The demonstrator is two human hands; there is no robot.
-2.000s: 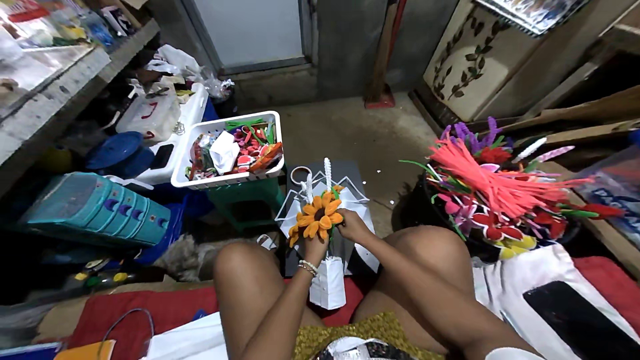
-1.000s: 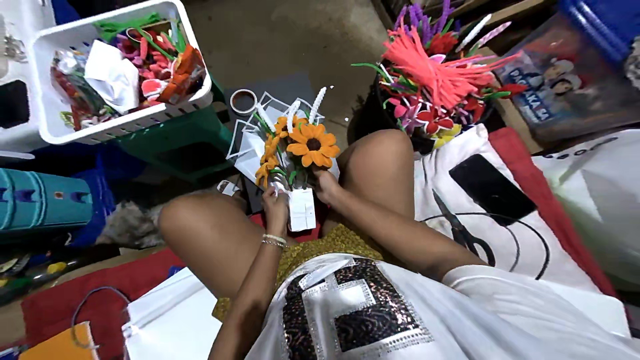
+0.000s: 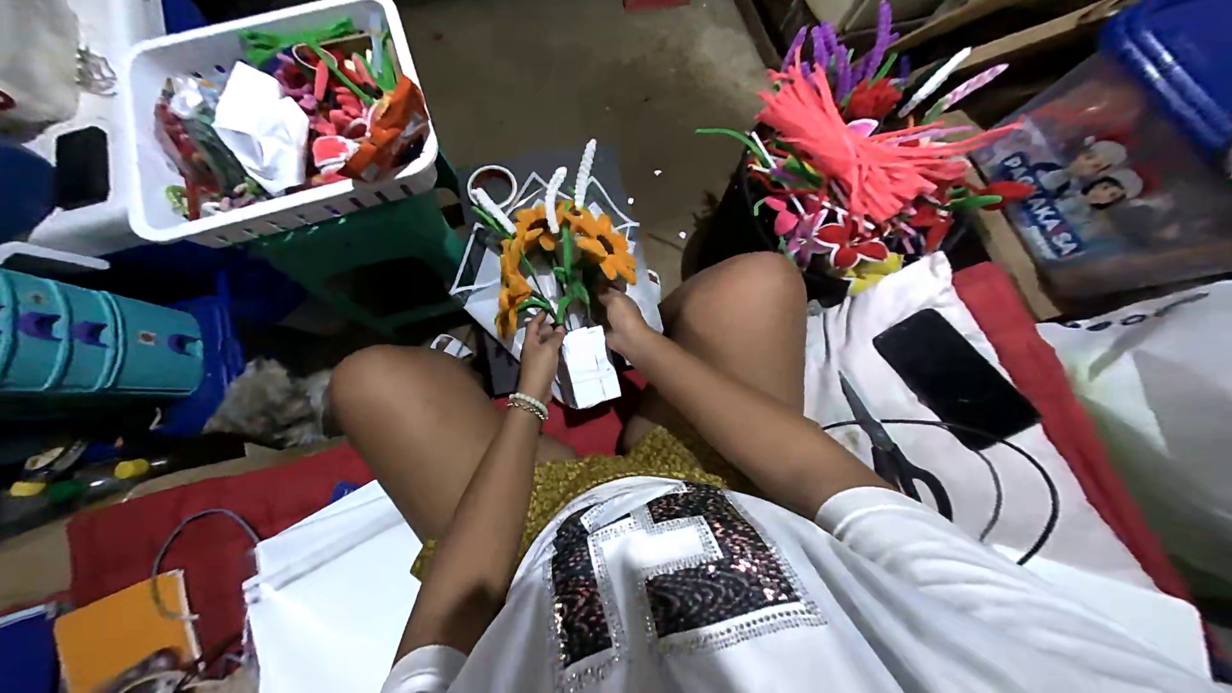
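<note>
Between my knees stands a bouquet of orange flowers (image 3: 606, 246) with dark centres, green stems and white fuzzy spikes (image 3: 584, 175), which look like pipe-cleaner work. Its lower end is a white block-like base (image 3: 590, 367). My left hand (image 3: 542, 348) closes on the green stems at the lower left of the bouquet. On the other side, my right hand (image 3: 624, 322) is at the stems just under the right-hand orange flower; its fingertips are partly hidden. White wrapping sheets with dark edges (image 3: 484, 279) lie behind and below the flowers. A roll of tape (image 3: 492, 183) rests beyond them.
At upper left a white plastic basket (image 3: 289, 214) of craft pieces sits on a green stool (image 3: 371, 260). A dark bucket of fuzzy flowers and stems (image 3: 717, 226) stands at upper right. Scissors (image 3: 890, 457) and a black phone (image 3: 953, 377) lie on white cloth at right. Teal drawers (image 3: 96, 337) stand left.
The view has tilted down and shifted. The orange flowers, bunched together two seconds ago, are now spread wider, with several white spikes showing among them. Both hands stay at the stems.
</note>
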